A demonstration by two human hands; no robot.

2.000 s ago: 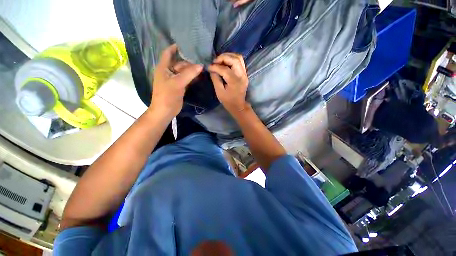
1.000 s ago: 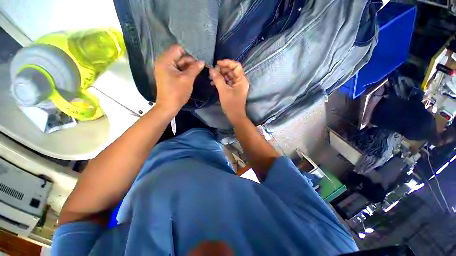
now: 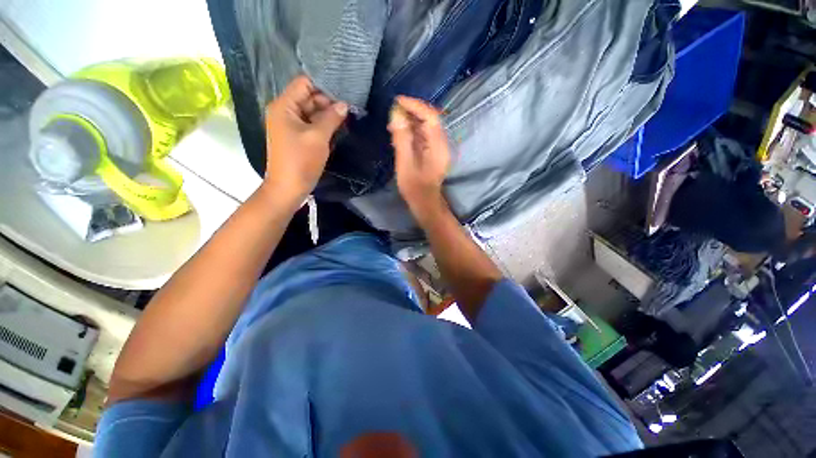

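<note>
A large pile of grey garments [image 3: 528,116] with dark blue parts lies in front of me and over my lap. My left hand [image 3: 304,134] pinches the edge of a ribbed grey piece [image 3: 344,54] between thumb and fingertips. My right hand [image 3: 419,148] is raised just to the right, apart from the left, with thumb and fingertips together over the garments. Whether something tiny is between the right fingertips cannot be told.
A yellow-green water bottle [image 3: 170,98] with a grey lid lies on the rounded white table [image 3: 210,170] at left, beside a small clear packet [image 3: 107,217]. A blue crate [image 3: 693,98] stands at right. A green box [image 3: 598,340] and a dark-clothed person [image 3: 725,210] are lower right.
My hands were close together at the fabric edge. My right hand has now drawn away to the right, while my left has shifted slightly left and still pinches the fabric.
</note>
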